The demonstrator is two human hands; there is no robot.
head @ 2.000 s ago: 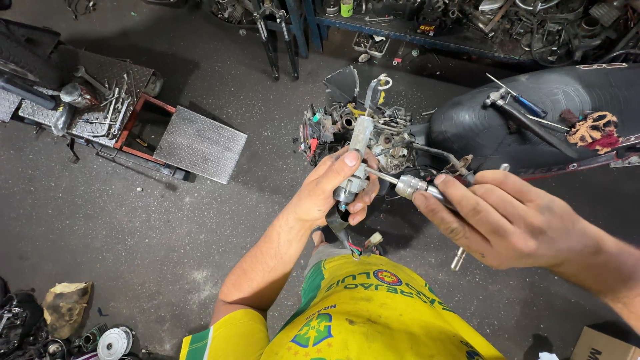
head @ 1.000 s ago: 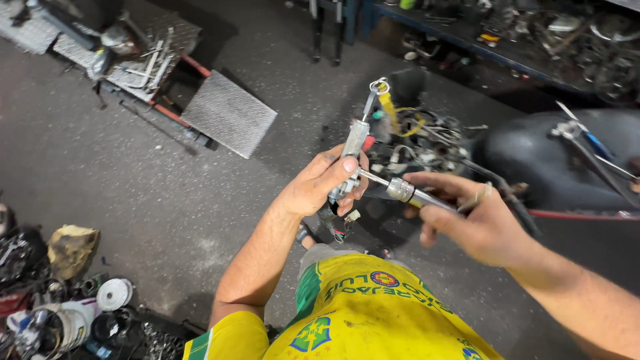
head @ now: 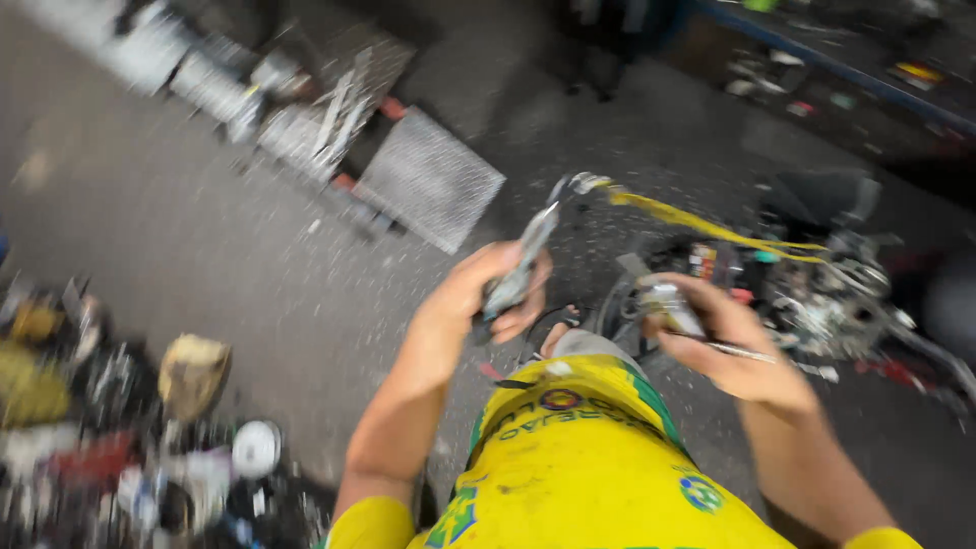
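Note:
My left hand [head: 503, 293] grips a grey metal ignition lock, as it appears [head: 524, 263], held at a slant. A key seems to stand in its upper end, and a yellow lanyard [head: 686, 217] trails from the key ring to the right. My right hand [head: 717, 332] is closed around a metal tool with a thick chromed head [head: 675, 306] and a thin bar; blur hides its exact kind. The two hands are apart, and the tool does not touch the lock.
Right of my hands lies a partly dismantled motorcycle [head: 839, 297]. A platform with a checkered metal plate [head: 431, 179] and wrenches [head: 343, 107] is at the upper left. Piled parts and a white round part [head: 257, 450] lie lower left. A blue-edged shelf [head: 839, 61] runs along the upper right.
My right hand has drawn the tool away from the lock, where its shaft touched before. The yellow lanyard now stretches out to the right. The view has swung left.

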